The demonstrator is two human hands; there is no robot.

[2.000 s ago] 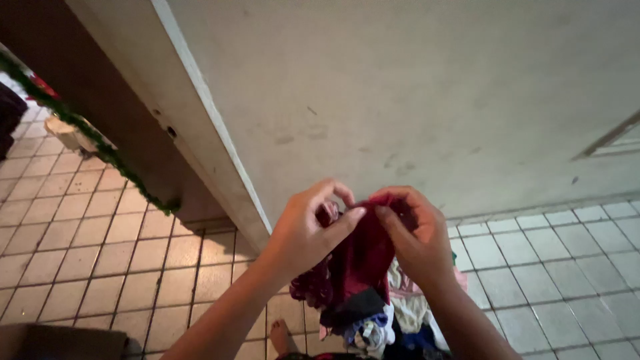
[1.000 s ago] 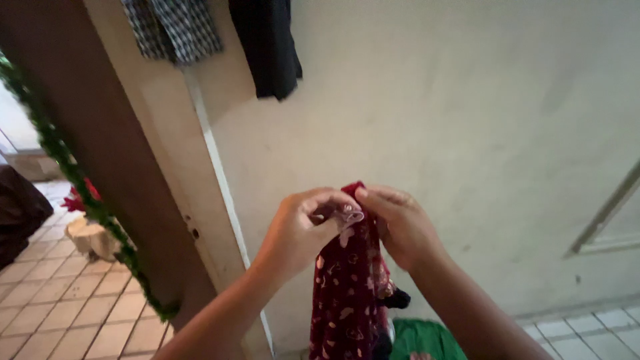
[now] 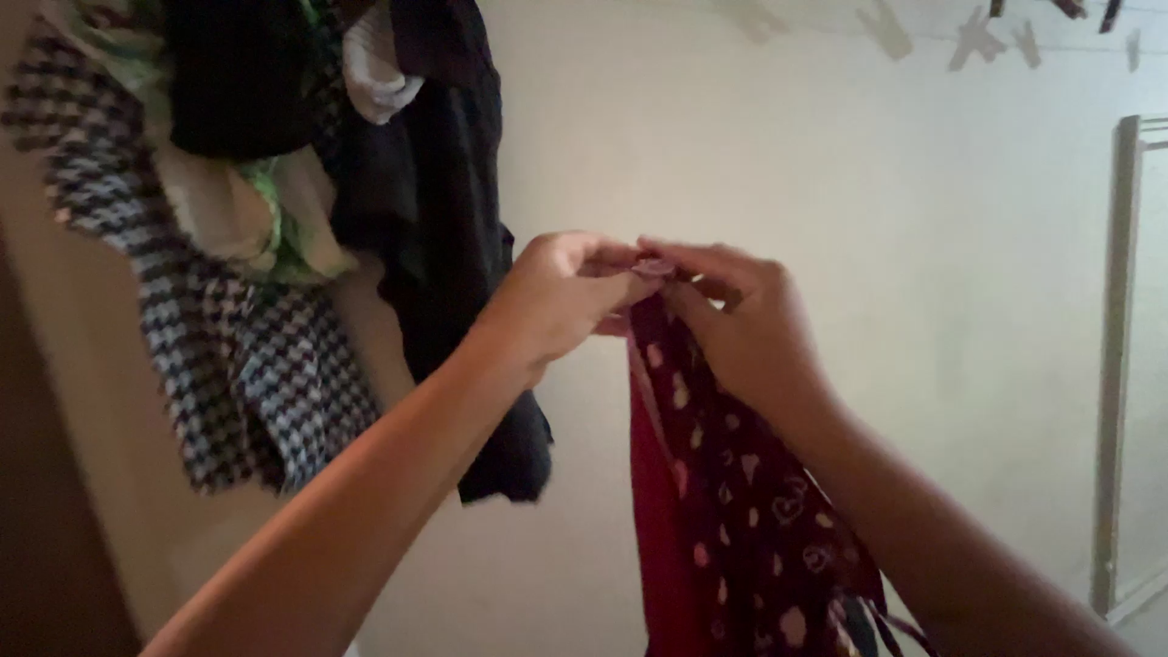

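Note:
A dark red garment [image 3: 721, 493] with a pale print that includes hearts hangs from both hands. My left hand [image 3: 570, 297] pinches its gathered top edge between thumb and fingers. Close beside it, my right hand [image 3: 744, 319] grips the same edge, with the fingertips of both hands almost meeting. The cloth spreads downward below them, and its lower end runs out of view. Thin cords or straps dangle near its lower right side.
Hanging at the left are a black-and-white checked garment [image 3: 192, 338], a black garment [image 3: 429, 228] and a pale and green cloth [image 3: 246, 210]. Several clothespins [image 3: 1068, 7] show at the top right. A pale wall [image 3: 867, 210] stands behind, with a frame [image 3: 1111, 365] at right.
The view has tilted up from the floor and the clothes pile to the hanging clothes. Both hands have lifted the red garment, which was bunched earlier and now hangs down at length.

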